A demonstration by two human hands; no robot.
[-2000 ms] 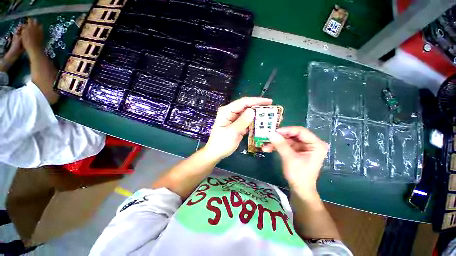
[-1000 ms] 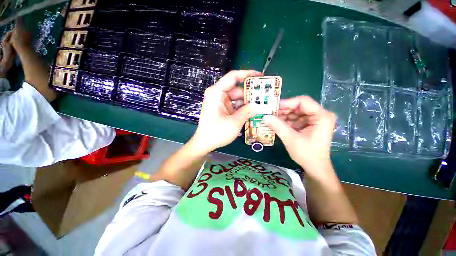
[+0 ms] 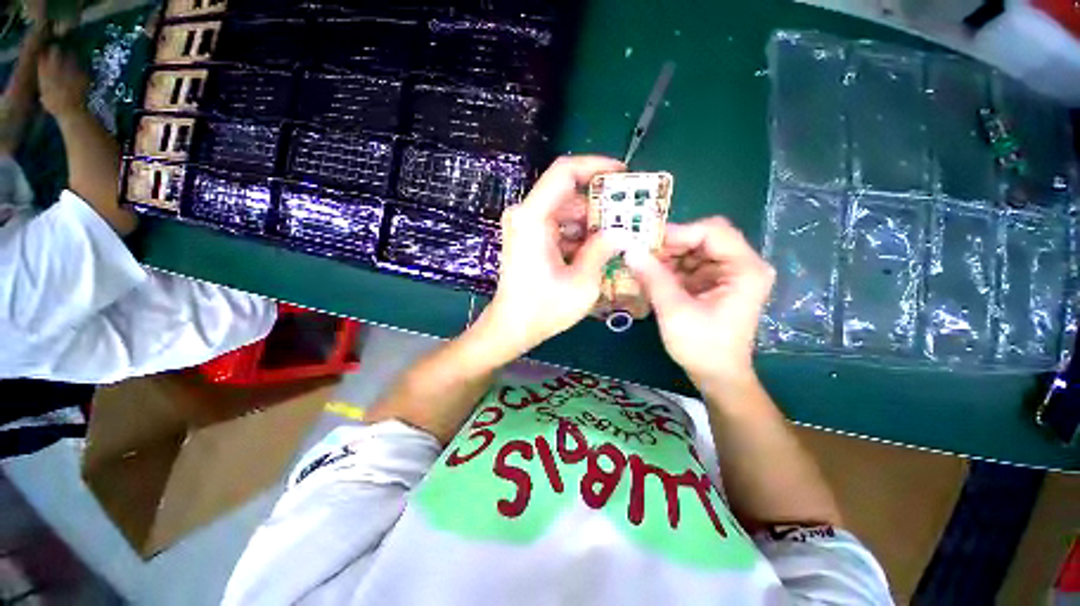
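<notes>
A gold phone housing (image 3: 632, 304) is held upright in front of my chest. A circuit board (image 3: 629, 211) with a white face and dark spots lies in its upper part, with green showing below. A small round part (image 3: 618, 321) hangs at the housing's lower end. My left hand (image 3: 547, 255) grips the housing from the left, thumb across the board. My right hand (image 3: 708, 291) holds it from the right, thumb on the board's lower part. Both thumbs nearly meet and hide the middle of the housing.
A black blister tray (image 3: 344, 142) with gold housings along its left edge is at left. Thin tweezers (image 3: 650, 113) lie behind my hands. A clear blister tray (image 3: 886, 201) holding a small green board (image 3: 998, 139) is at right. Another person's arm (image 3: 89, 148) is at far left.
The board now lies within the housing, where it sat higher and looser two seconds ago. Both thumbs have closed in over the board. The view has shifted, so the trays appear moved.
</notes>
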